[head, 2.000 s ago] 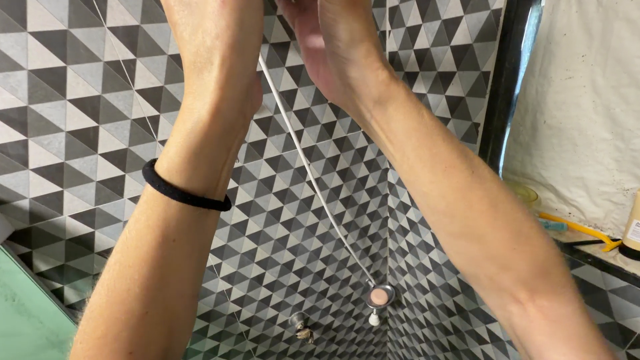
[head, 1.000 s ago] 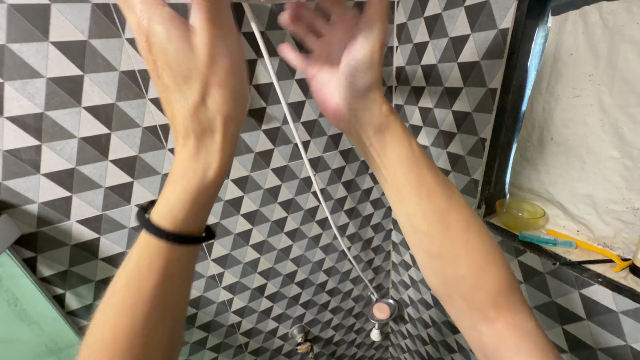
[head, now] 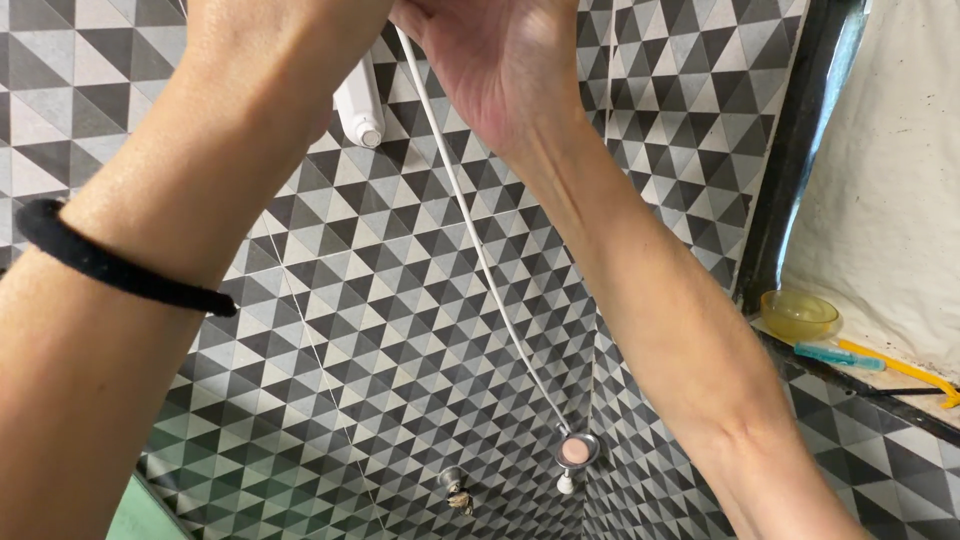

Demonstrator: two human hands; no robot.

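Both arms reach up to the top edge of the head view, where the fingers are cut off. My left hand (head: 292, 45), with a black band (head: 112, 262) around the forearm near the wrist, is seen from its back and side. Close beside it, my right hand (head: 502, 67) shows its palm side. What either hand holds, if anything, is hidden. Below the left hand, partly covered by it, a white plastic fixture (head: 361, 109) shows its rounded end. A thin white cord or hose (head: 476, 236) runs down between the arms.
Patterned triangle tiles cover the walls (head: 420, 300). Low down are a round metal soap holder with pinkish soap (head: 575, 451) and a metal tap (head: 456, 487). On the right ledge lie a yellow glass bowl (head: 799, 315), a teal tube (head: 840, 355) and a yellow-handled item (head: 900, 367). A green panel (head: 142, 514) stands lower left.
My hands, apart with the right fingers spread one second ago, are now closer together at the top edge. The white fixture's end has come into sight beside the left hand.
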